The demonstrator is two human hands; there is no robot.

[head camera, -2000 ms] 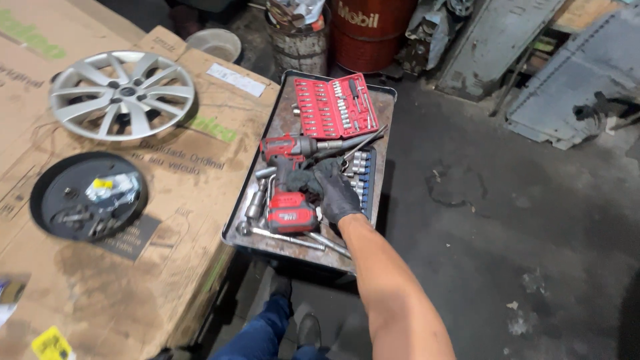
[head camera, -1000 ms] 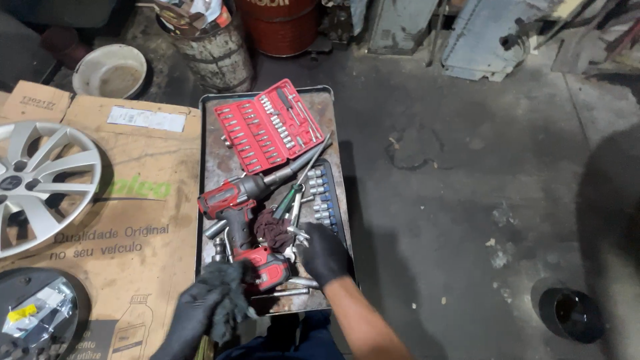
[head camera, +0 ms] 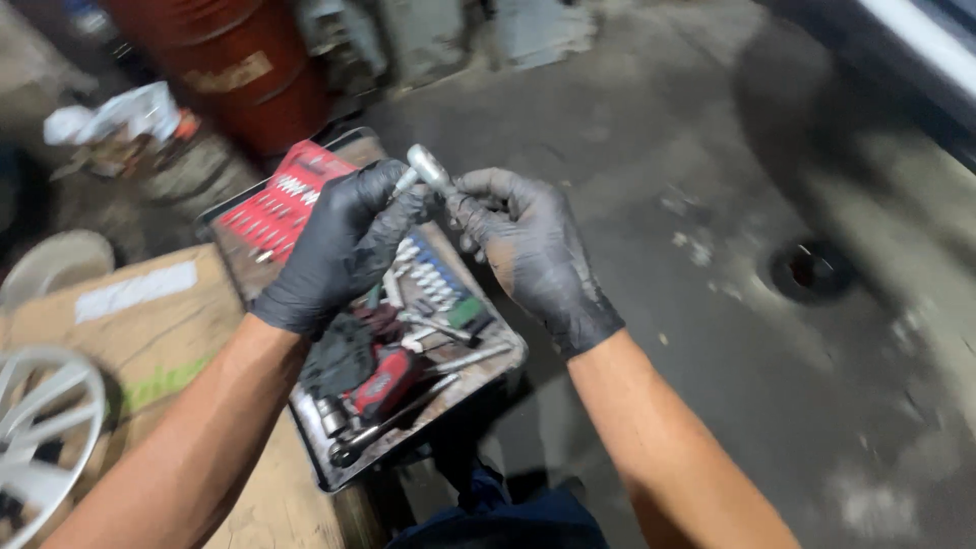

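My gloved left hand [head camera: 347,240] grips a small metal piece, probably a socket or bit, at the head of a ratchet wrench [head camera: 428,168]. My gloved right hand [head camera: 534,252] closes around the ratchet's handle, most of which is hidden by the fingers. Both hands are raised over a tool tray [head camera: 507,347]. Beneath them lie a red socket-and-bit case [head camera: 263,221], partly covered by my left hand, and a row of sockets [head camera: 431,278]. Nearer me are a dark cloth [head camera: 339,354], the red battery of a power tool [head camera: 386,381] and a longer ratchet [head camera: 393,419].
A cardboard box [head camera: 152,313] with a silver wheel cover [head camera: 53,427] stands left of the tray. Behind are a red drum [head camera: 244,69] and a pale basin [head camera: 57,267]. A dark round object [head camera: 810,271] is on the floor at right.
Both hands have risen from the tray and come together around the ratchet. The dark cloth, in my left hand one second ago, now lies on the tray. The view has turned.
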